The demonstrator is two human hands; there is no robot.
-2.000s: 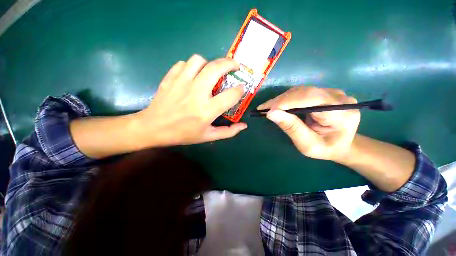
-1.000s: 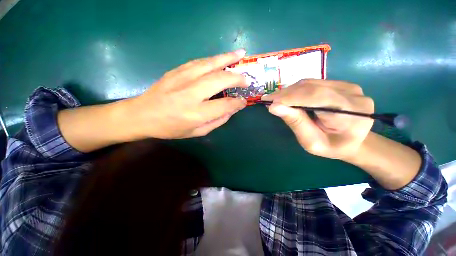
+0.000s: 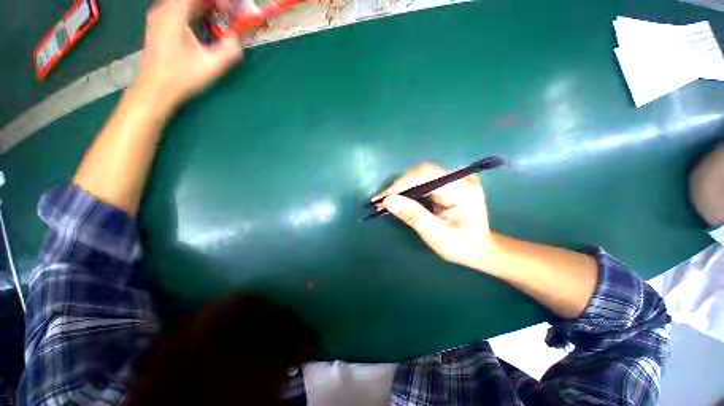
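My left hand (image 3: 179, 59) is stretched out to the top left, slightly blurred, with its fingers at an orange-red unit (image 3: 258, 14) over the pale curved strip. The unit is cut off by the top edge, and the hand seems to hold its left end. My right hand (image 3: 444, 214) is near the middle, over the green worktop, and holds black tweezers (image 3: 433, 184) like a pen. The tweezers' two points face left and look slightly apart, with nothing visible between them. Their wider rear end points up and right.
A second orange-red unit (image 3: 67, 38) lies on the green surface beyond the pale strip (image 3: 79, 93) at the far left. White paper sheets (image 3: 663, 59) lie at the top right. Part of another person (image 3: 709, 184) shows at the right edge, with white cloth below.
My left hand has moved from the middle to the top left, and the orange-red unit is now there. My right hand has moved away from the unit with the tweezers. The view has shifted.
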